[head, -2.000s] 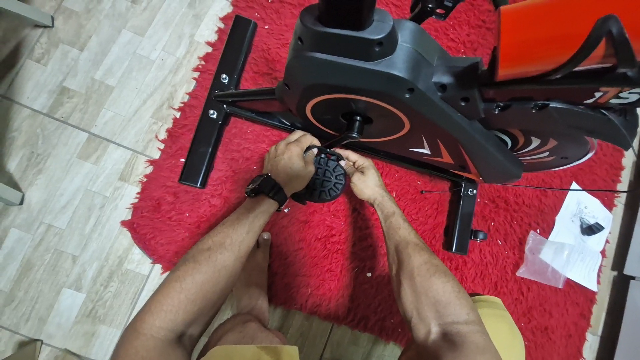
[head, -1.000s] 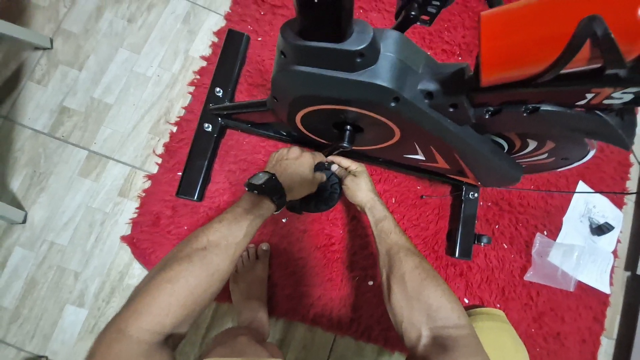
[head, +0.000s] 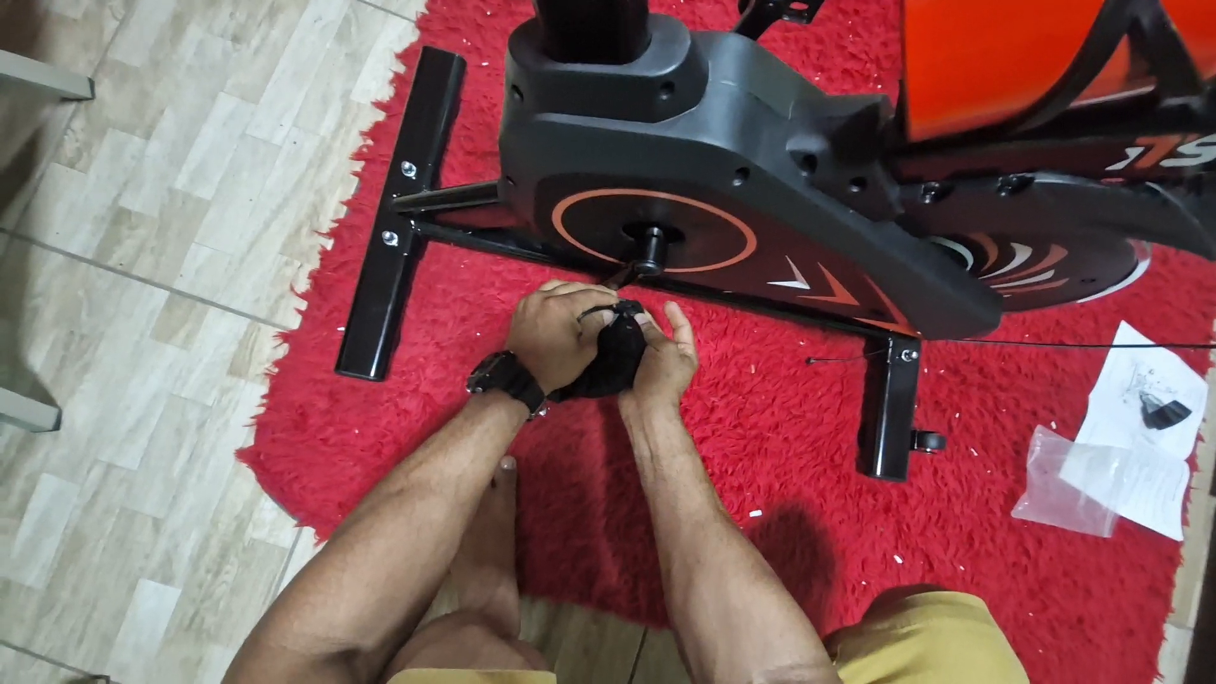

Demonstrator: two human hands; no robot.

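Observation:
A black pedal [head: 613,356] hangs at the outer end of the crank arm [head: 638,271] of a black exercise bike [head: 617,152]. From the left side my left hand [head: 556,332], with a black watch on its wrist, grips the pedal, its thumb at the top edge near a thin black strap. Opposite it, my right hand [head: 662,359] holds the pedal's right side, thumb near the same edge and index finger raised. The hands partly hide the pedal and its joint with the crank.
The bike's front crossbar [head: 401,214] and its other foot bar [head: 890,408] rest on a red shaggy rug [head: 760,408]. At right lie a paper sheet [head: 1140,427], a small black part [head: 1164,410] and a clear plastic bag [head: 1069,480]. Grey furniture legs [head: 28,408] stand at left.
The pedal has tilted: its round ribbed face showed two seconds ago, and now it is seen more edge-on. Both hands have stayed at it, with the right index finger now lifted away.

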